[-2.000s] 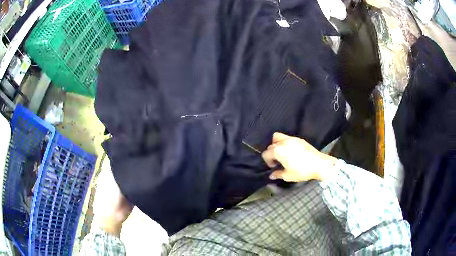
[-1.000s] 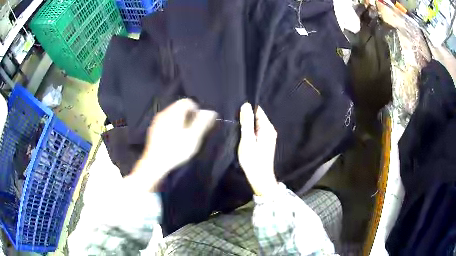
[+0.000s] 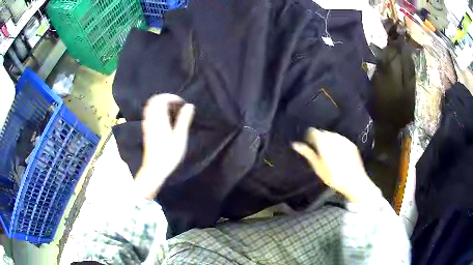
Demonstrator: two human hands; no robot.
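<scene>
A large dark navy garment piece (image 3: 218,171) lies spread over my lap and a pale support, with folds meeting near its middle. An orange stitched corner (image 3: 324,92) marks a pocket on its right part. A white tag (image 3: 328,41) with thread lies near the top, and loose pale thread (image 3: 367,130) lies at the right edge. My left hand (image 3: 165,132) is over the garment's left part, thumb and fingers apart, with nothing visible between them. My right hand (image 3: 334,158) is over the right part, below the pocket stitching, fingers bent and blurred; whether it pinches cloth is unclear.
A green crate (image 3: 98,33) and a blue crate (image 3: 158,10) stand at the upper left. Another blue crate (image 3: 54,176) stands at the left. At the right are a worn yellow-brown table edge (image 3: 402,176) and more dark cloth (image 3: 446,181).
Both hands came to the garment's middle, then moved apart, left hand leftward and right hand rightward. The cloth around the pale central stitch line is now more folded. The view has shifted slightly.
</scene>
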